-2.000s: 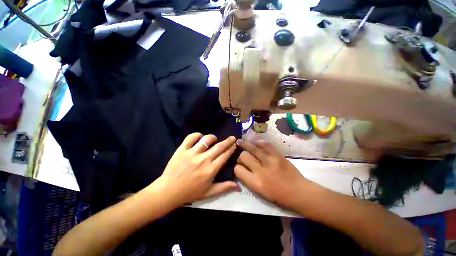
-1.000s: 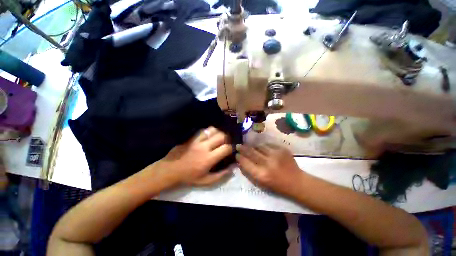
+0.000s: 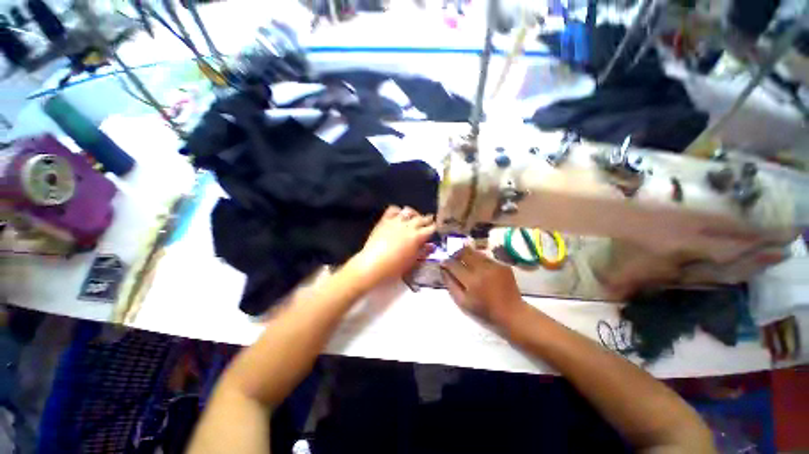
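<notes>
The black garment panels (image 3: 302,199) lie bunched on the white table left of the needle, with pale pieces (image 3: 295,114) among them at the back. My left hand (image 3: 396,241) rests at the cloth's right edge, fingers close to the presser foot; its exact hold is blurred. My right hand (image 3: 482,282) is just right of it, fingertips at a small pale patch (image 3: 450,248) below the needle area; I cannot tell if it grips anything. The cream sewing machine (image 3: 577,204) stands above and to the right. The needle is not clear.
Snips with green and yellow loops (image 3: 535,247) lie under the machine arm. A dark thread clump (image 3: 683,321) is at the right. A purple machine (image 3: 58,191) and green thread cone (image 3: 89,135) are at the left. A blue basket (image 3: 111,381) is below the table. More black cloth (image 3: 630,102) lies behind.
The view has tilted up and shows more of the background. The black cloth no longer covers the table in front of my left hand and lies more bunched to the left and back.
</notes>
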